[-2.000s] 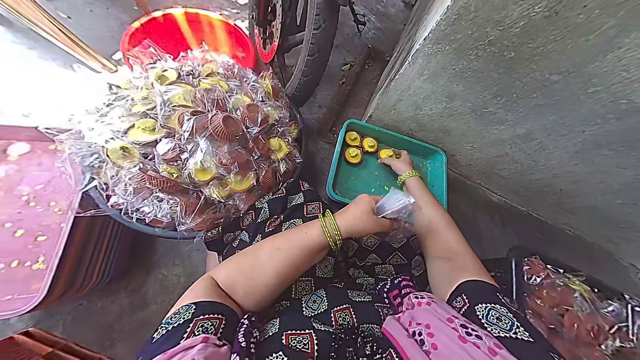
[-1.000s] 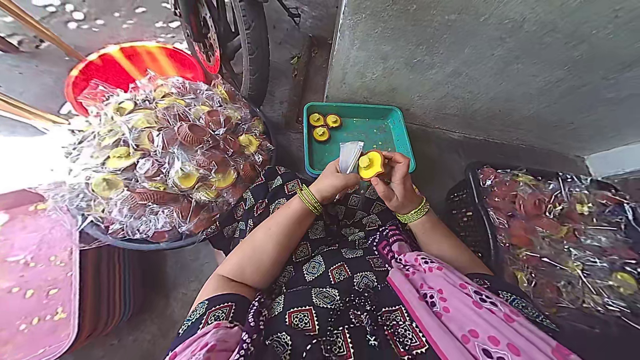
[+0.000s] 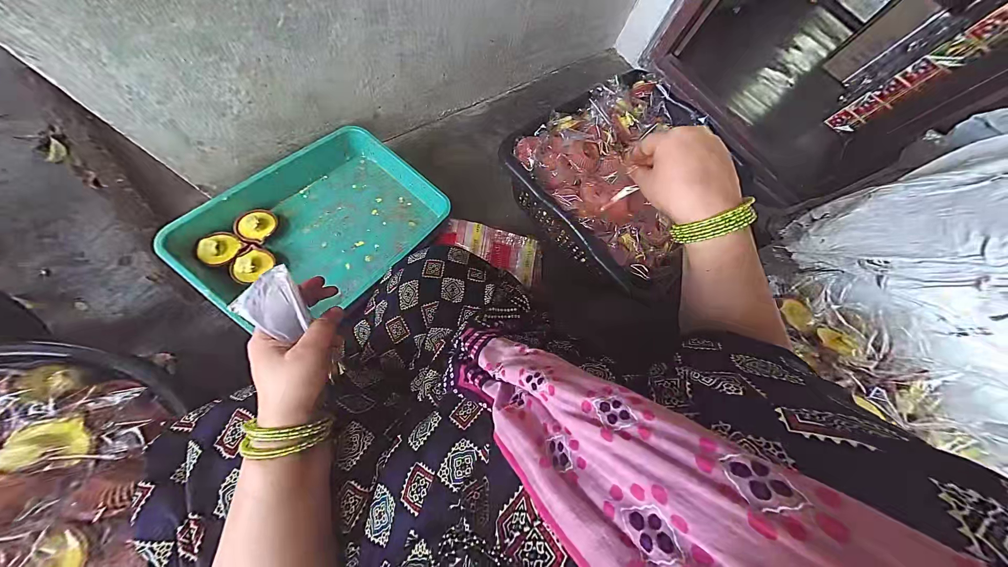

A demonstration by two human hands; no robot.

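My left hand holds a small stack of clear plastic bags between fingers and thumb, over the near left corner of a green plastic tray. Three wax-filled clay diyas, yellow on top, stand close together at the tray's left end. Above a black plastic basket of plastic-wrapped clay lamps, my right hand has its fingers bent and pinched together. Whether its fingertips grip one of the wrappings is unclear.
A concrete wall rises behind the tray. At the lower left is a tub of wrapped yellow lamps. A pale sheet lies at the right beside more yellow lamps. A printed packet lies between tray and basket.
My right hand, which held a yellow diya beside the bags a second ago, is now over the black basket. My left hand still holds the bags. The view has swung right.
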